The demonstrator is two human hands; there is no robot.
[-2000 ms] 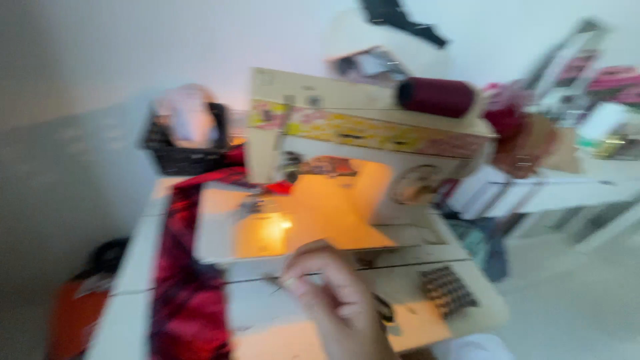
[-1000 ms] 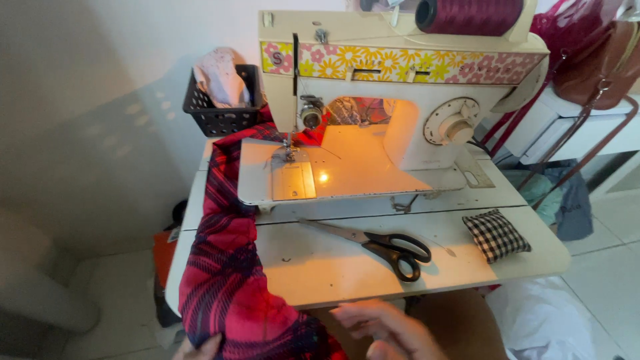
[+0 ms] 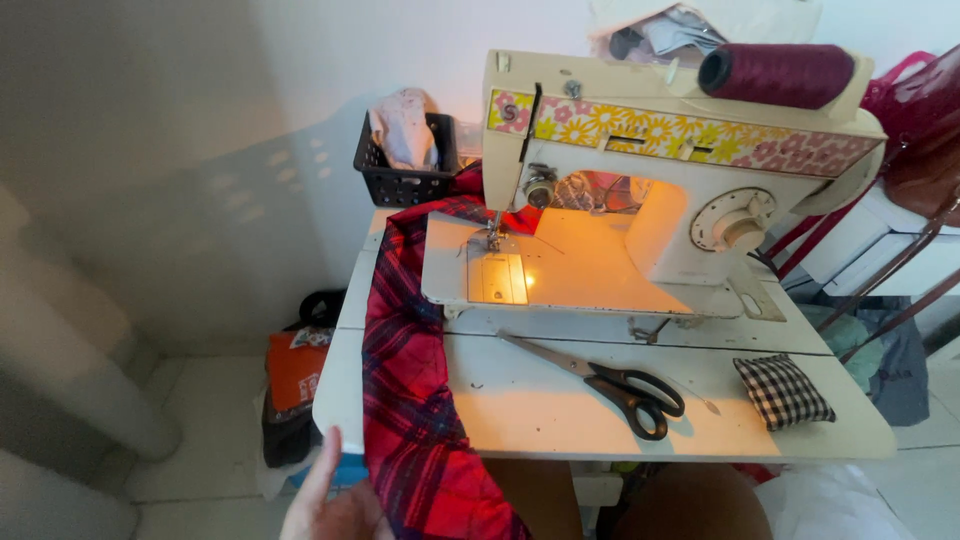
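A red and dark plaid cloth (image 3: 409,360) runs from behind the sewing machine (image 3: 675,150), down its left side and over the table's front edge. At the bottom left, my left hand (image 3: 334,495) is beside the cloth's left edge with its thumb raised; its lower part is cut off, and whether it grips the cloth I cannot tell. My right hand is out of view. Black-handled scissors (image 3: 600,382), closed, lie on the table (image 3: 510,435) in front of the machine, with a checked pincushion (image 3: 784,391) to their right. The machine's lamp lights the needle plate (image 3: 497,277).
A black plastic basket (image 3: 409,184) holding pale cloth stands at the back left. A maroon thread cone (image 3: 780,73) lies atop the machine. Bags with straps (image 3: 922,165) hang at the right. An orange packet (image 3: 296,371) is left of the table, and a knee shows below its front edge.
My right hand, at the table's front edge a second ago, has gone out of view. My left hand shows more at the cloth's left side, and the cloth's near part hangs straighter.
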